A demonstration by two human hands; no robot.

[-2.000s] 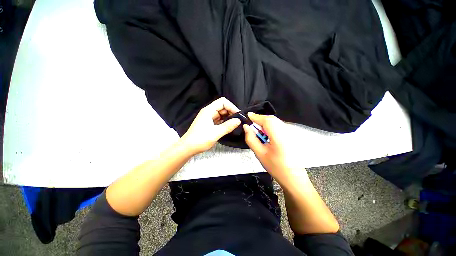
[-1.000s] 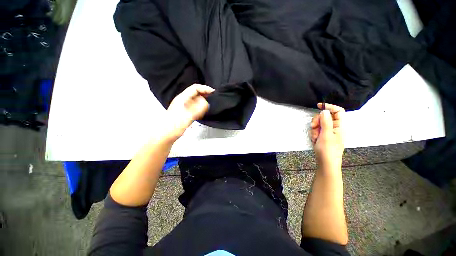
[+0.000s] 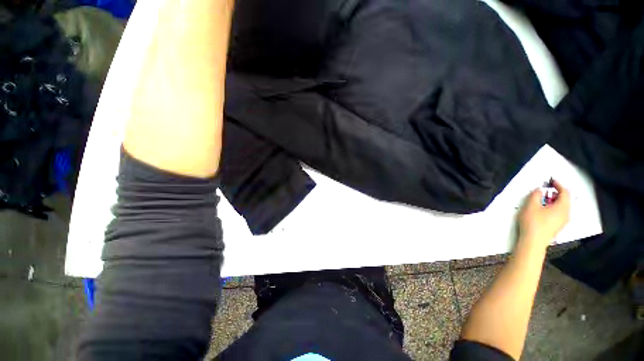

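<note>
The black garment [image 3: 395,106] lies spread over the upper middle of the white table. A sleeve end [image 3: 272,194] points toward me at its lower left. My left forearm reaches up over the garment's left side; my left hand is cut off by the top edge of the picture. My right hand [image 3: 545,215] is at the table's right end, clear of the garment, closed around the small thread snips [image 3: 548,194], whose handle is partly hidden by the fingers.
The white tabletop [image 3: 339,243] has its front edge just before my body. More black garments [image 3: 600,134] hang at the right edge. Dark cloth with pale threads [image 3: 32,106] is at the far left. A bit of blue [image 3: 90,292] shows under the left front edge. The floor is speckled.
My left hand has let go of the sleeve end and reached up out of the picture. The sleeve end now lies flatter, further left. My right hand has moved right with the snips.
</note>
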